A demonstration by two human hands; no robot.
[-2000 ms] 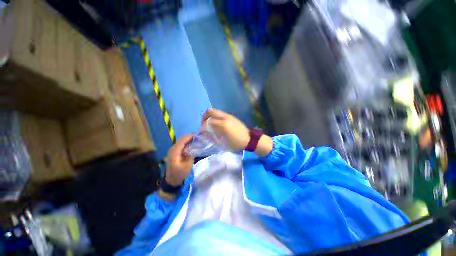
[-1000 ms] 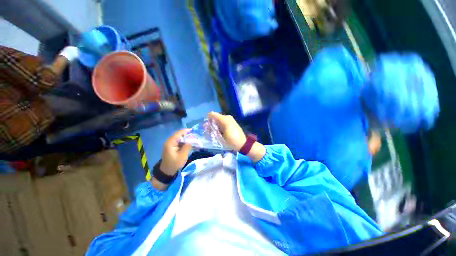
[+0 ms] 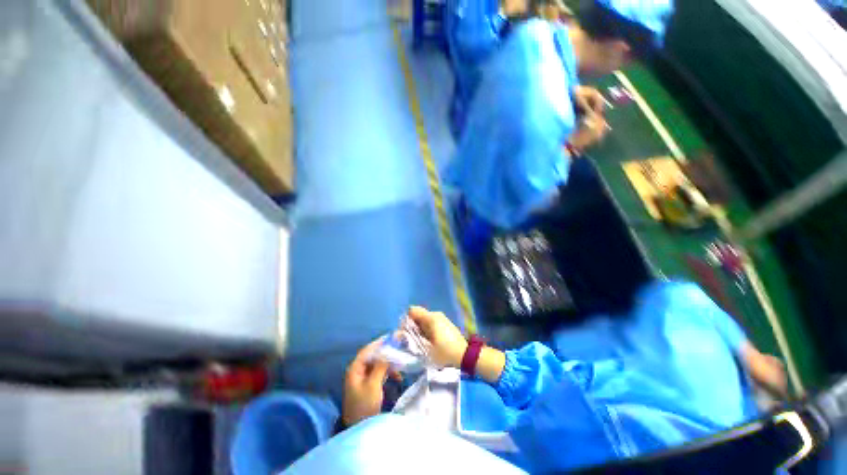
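A crinkled clear plastic bag (image 3: pixel 401 348) is held between my two hands, low in the middle of the view, in front of my chest. My left hand (image 3: pixel 366 378) pinches the bag's left side with thumb and fingers. My right hand (image 3: pixel 440 338), with a dark red band at the wrist, grips the bag's right side. The bag's contents are too blurred to tell.
A blue aisle (image 3: pixel 358 250) with a yellow line (image 3: pixel 433 176) runs ahead. Cartons (image 3: pixel 232 83), a large white surface (image 3: pixel 139 223) and a blue bucket (image 3: pixel 281 434) are at left. At right, people in blue smocks (image 3: pixel 520 130) sit along a green bench (image 3: pixel 641 139), beside a black tray (image 3: pixel 529 271).
The view has moved along the aisle. The red bin and the person in plaid are out of view. Both hands still hold the bag, now lower in the picture.
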